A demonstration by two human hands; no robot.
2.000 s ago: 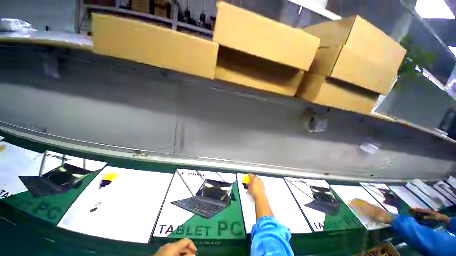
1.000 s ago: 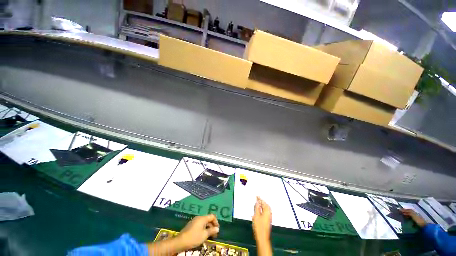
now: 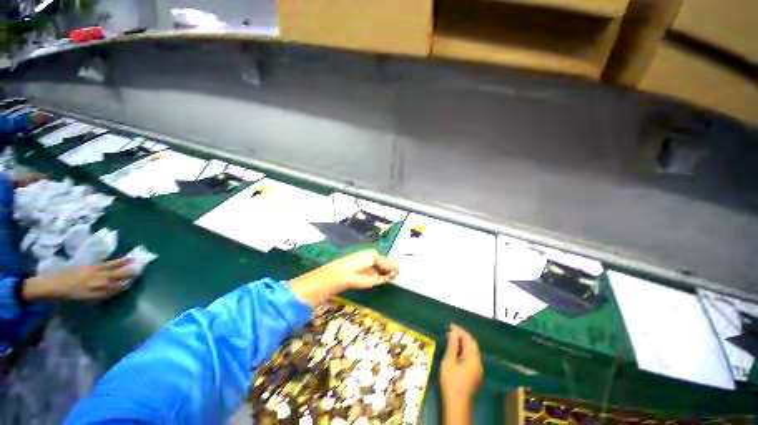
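A white panel (image 3: 453,264) with a yellow-topped accessory (image 3: 417,232) on it lies in front of me, beside a printed tablet PC box (image 3: 555,286). My left hand (image 3: 363,271) is at the panel's lower left edge, fingers curled together; whether it holds a small piece is hidden. The yellow-rimmed tray (image 3: 431,365), full of small brown, gold and white pieces, lies below, partly covered by my left sleeve. My right hand (image 3: 460,365) is just right of the tray, fingers loosely bent; its contents cannot be made out. A divided carton (image 3: 514,408) is cut off at lower right.
More boxes (image 3: 270,212) lie in a row along the green surface. Another person's hand (image 3: 87,280) is at a pile of crumpled white bags (image 3: 62,212) on the left. A grey partition (image 3: 499,141) stands behind, with brown cartons (image 3: 357,23) above.
The view has turned left and downward. My left hand has moved from above the tray to the panel's edge. My right hand has drawn back from the panel to beside the tray.
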